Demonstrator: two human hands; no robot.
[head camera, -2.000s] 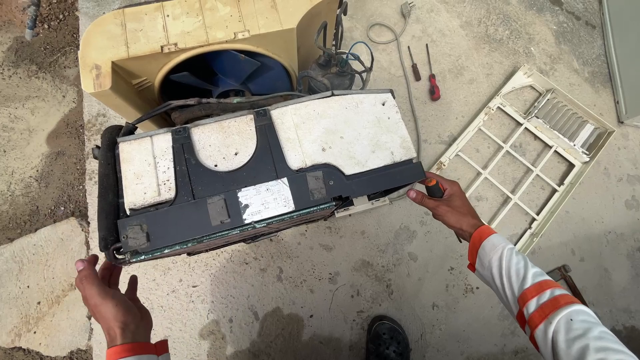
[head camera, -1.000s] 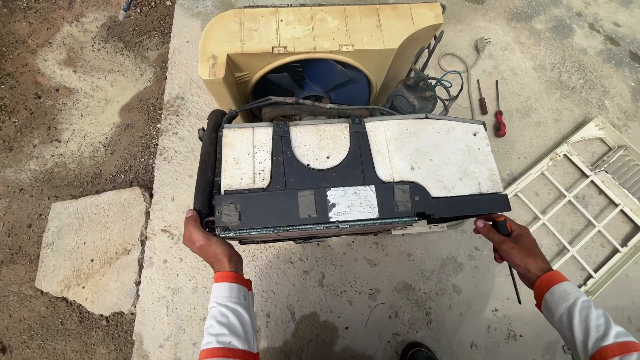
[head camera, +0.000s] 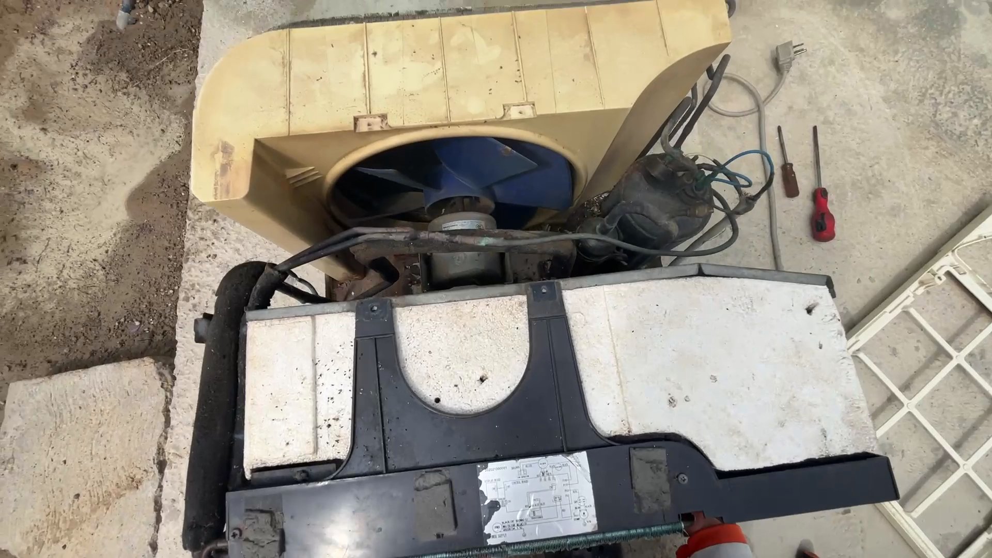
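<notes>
A dismantled window air conditioner fills the middle, with a black plastic panel (head camera: 457, 448) over white foam insulation (head camera: 721, 364) and a wiring diagram label (head camera: 537, 496). At the bottom edge, an orange cuff and a little of what looks like my right hand (head camera: 702, 522) show against the panel's underside, right of the coil fins (head camera: 573, 540). The fingers are hidden, and whether they hold anything cannot be seen. My left hand is out of view. Behind the foam are a fan motor (head camera: 465, 260), a blue fan (head camera: 488, 174) in a yellowish shroud (head camera: 473, 66) and a dark compressor (head camera: 655, 203).
Two screwdrivers, one brown-handled (head camera: 789, 178) and one red-handled (head camera: 821, 213), lie on the concrete beside a grey power cord (head camera: 763, 116). A cream front grille (head camera: 961, 360) lies at right. Black insulated piping (head camera: 213, 418) runs down the unit's left end, near a stone slab (head camera: 81, 457).
My left hand has left the panel's left end and the view. My right hand, which held a screwdriver at the panel's right end, now appears farther left at its lower edge. The view is closer.
</notes>
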